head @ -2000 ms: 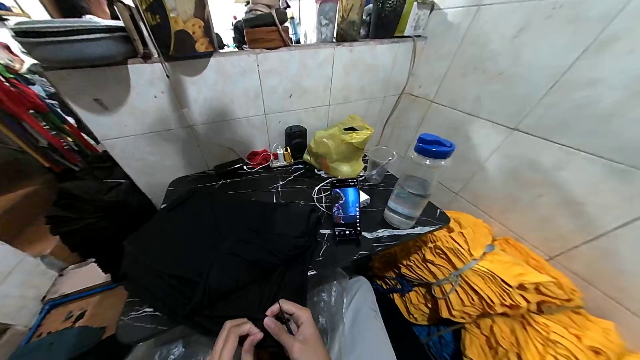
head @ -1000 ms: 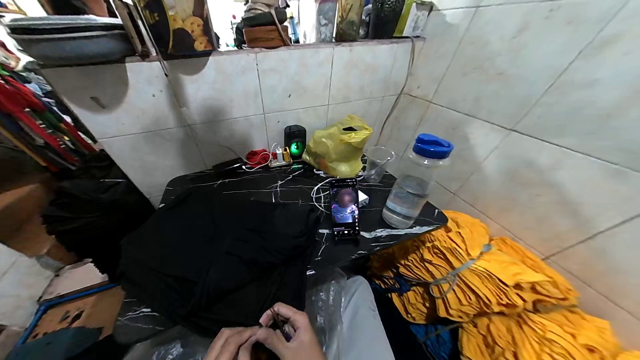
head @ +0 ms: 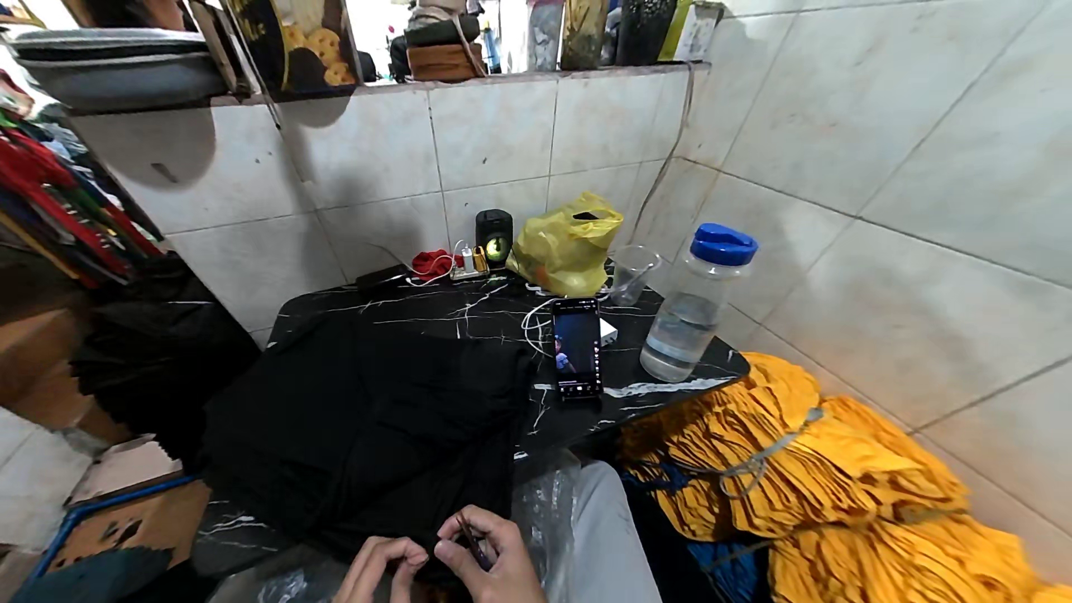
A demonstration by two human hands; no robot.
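Black cloth (head: 360, 410) lies spread over the left part of a black marble-patterned table (head: 620, 410) and hangs toward my lap. At its near edge, my left hand (head: 381, 569) has its thumb and fingers pinched together; whether cloth or thread is between them is too small to tell. Close beside it on the right, my right hand (head: 490, 557) holds a small dark slender tool (head: 475, 543), whose kind I cannot make out. The two hands nearly meet at the fingertips. Clear plastic (head: 544, 519) lies near my right hand, beside my leg.
A lit phone (head: 576, 347) stands propped beyond the cloth. Near it are a water bottle (head: 682, 327) with a blue lid, a clear cup (head: 634, 275), a yellow plastic bag (head: 565, 243) and a black speaker (head: 494, 239). Tied bundles of orange cloth (head: 779, 452) sit at the right.
My hands were close together one second ago; now a small gap shows between their fingertips. The dark tool stands more plainly in view in my right hand. The phone's picture has changed.
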